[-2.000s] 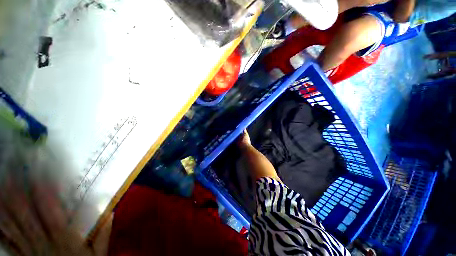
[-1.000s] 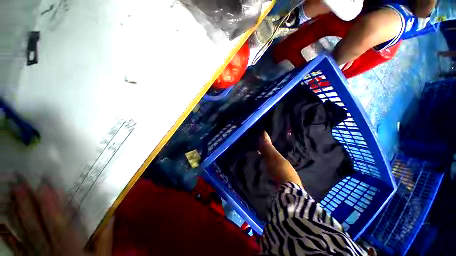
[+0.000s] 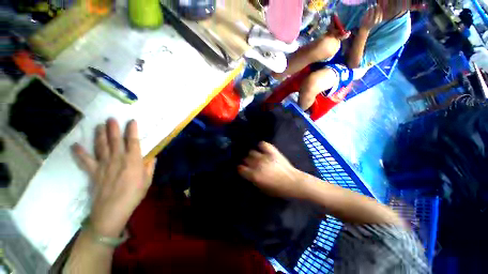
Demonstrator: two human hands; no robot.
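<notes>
A black garment (image 3: pixel 230 208) lies bunched from the red cloth (image 3: pixel 160 230) on my lap across the near side of the blue crate (image 3: pixel 342 160). My right hand (image 3: pixel 267 168) is on the dark cloth with its fingers curled, gripping it. My left hand (image 3: pixel 115 168) lies palm down on the white table (image 3: pixel 160 69), fingers spread, holding nothing, with a pale bangle on the wrist. A tray (image 3: pixel 45 115) with a dark heap of small pieces is at the table's left.
A thin dark-blue tool (image 3: pixel 112 85) lies beyond my left hand. A green bottle (image 3: pixel 145 13) stands at the table's back. A red-orange bag (image 3: pixel 223 104) hangs by the wooden edge. A seated person (image 3: pixel 385 43) is beyond the crate. Dark bundles (image 3: pixel 444 155) are at right.
My right hand has come up out of the crate with black cloth, which now covers the crate's near side. The view has shifted, bringing the tray, bottle and my left hand clearly into sight.
</notes>
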